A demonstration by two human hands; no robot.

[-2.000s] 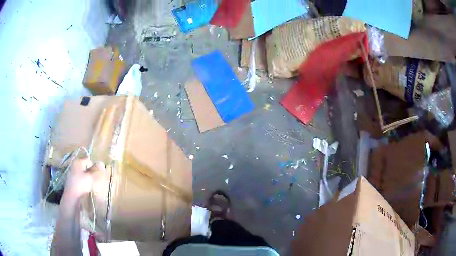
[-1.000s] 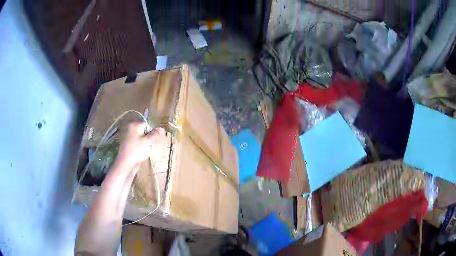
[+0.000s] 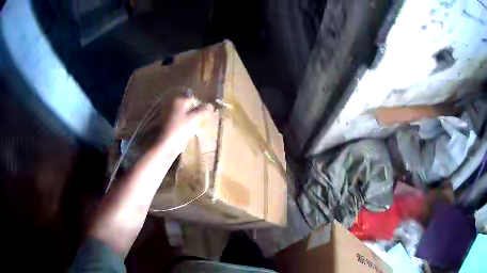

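Observation:
A large taped carton (image 3: 245, 154) with shiny brown tape bands hangs in front of me, left of centre. My left hand (image 3: 193, 114) is closed on the string at the carton's near top edge. A thin pale loop of string (image 3: 200, 194) hangs over the carton's side. The carton's left side is partly open and dark inside. A second carton (image 3: 342, 253) with black print on its side shows at the bottom, right of centre. My right hand is not in view, so its hold on this carton cannot be seen.
A white wall (image 3: 422, 58) with a dark edge stands at the upper right. Crumpled grey-green sheeting (image 3: 347, 178) lies below it. Red material (image 3: 384, 216), a dark purple piece (image 3: 446, 237) and light blue sheets (image 3: 477, 258) lie at the lower right. The far background is dark.
The view has swung leftward and up, away from the littered floor. The large carton has shifted right and up in the picture, still in my left hand. The waste pile has slid to the lower right.

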